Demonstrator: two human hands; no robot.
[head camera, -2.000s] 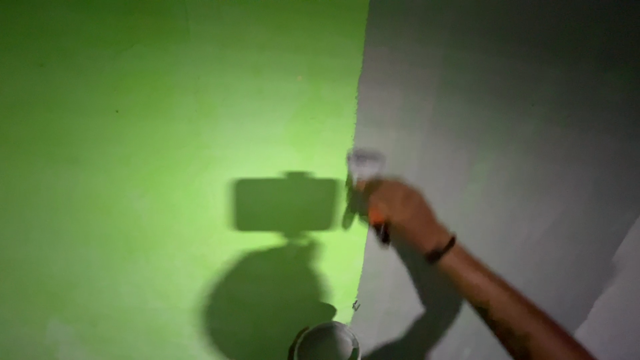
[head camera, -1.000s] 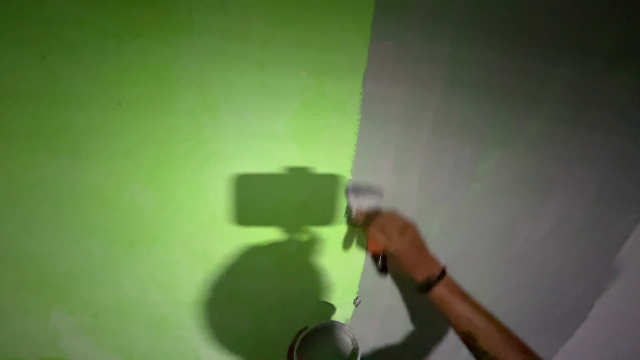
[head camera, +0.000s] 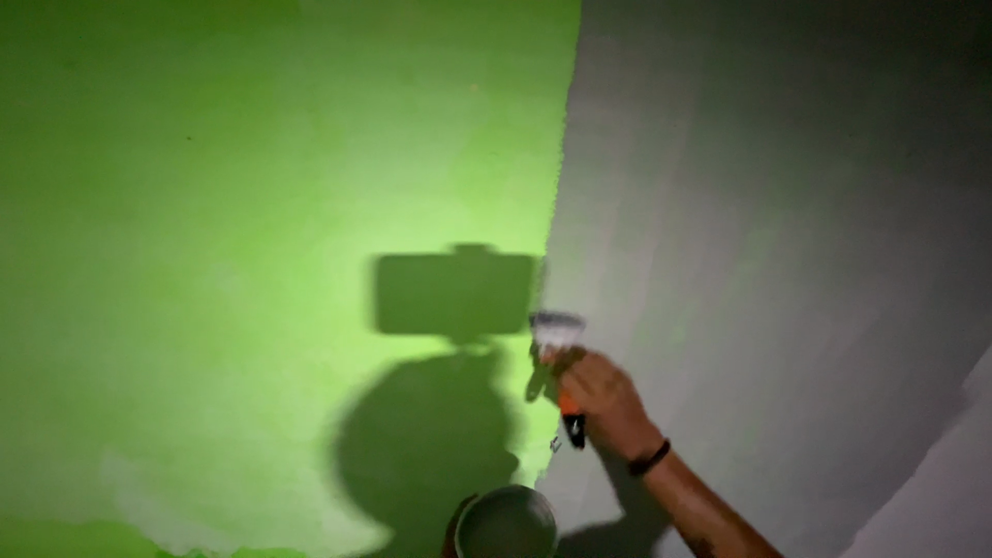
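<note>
My right hand (head camera: 603, 395) grips a paintbrush (head camera: 559, 329) with an orange and black handle, bristles upward. The bristles lie at the border between the bright green paint (head camera: 256, 186) and the grey paint (head camera: 744, 256) on the wall. Near the bottom edge of the view is a round paint container (head camera: 508, 523), seen from above and partly cut off. A sliver of my left hand (head camera: 452, 535) shows along the container's left side, holding it; most of that hand is hidden. A dark band circles my right wrist.
Shadows of a head and a rectangular device (head camera: 457, 294) fall on the green part, left of the brush. A small mark (head camera: 555, 444) sits on the border below the brush. A paler patch (head camera: 930, 488) covers the wall's lower right.
My right hand and the paintbrush have moved down along the border between green and grey. The container has stayed at the bottom of the view.
</note>
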